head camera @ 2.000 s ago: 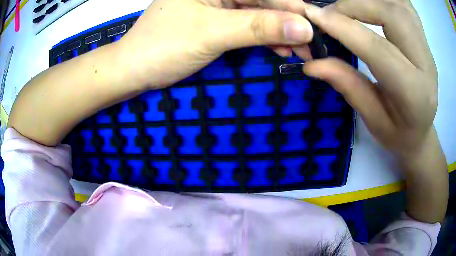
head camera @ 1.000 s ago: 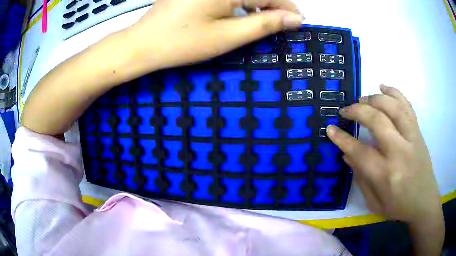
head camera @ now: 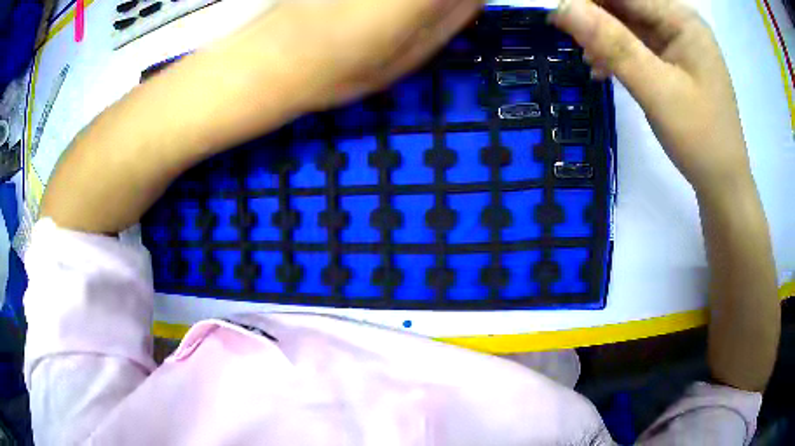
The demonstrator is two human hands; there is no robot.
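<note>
The blue and black tray (head camera: 606, 235) lies in front of me. Small black parts with silvery outlines, such as this one (head camera: 573, 170), sit in its right-hand columns. The nearer and middle slots show bright blue gaps. My left hand (head camera: 397, 43) is blurred over the tray's far side, its fingers cut off by the top edge. My right hand (head camera: 654, 57) is over the tray's far right corner, fingertips bent and partly cut off by the top edge. Whether either hand holds a part cannot be told.
A white tray (head camera: 170, 29) with black parts is at the far left. A pink stick (head camera: 79, 21) and a thin greyish tool (head camera: 50, 109) lie left of it. Yellow tape (head camera: 601, 335) edges the bench. My left forearm covers the blue tray's far left part.
My right hand has moved from the tray's right-hand slots up to its far corner. The tray sits higher in view than one second ago. My left hand has shifted up and left.
</note>
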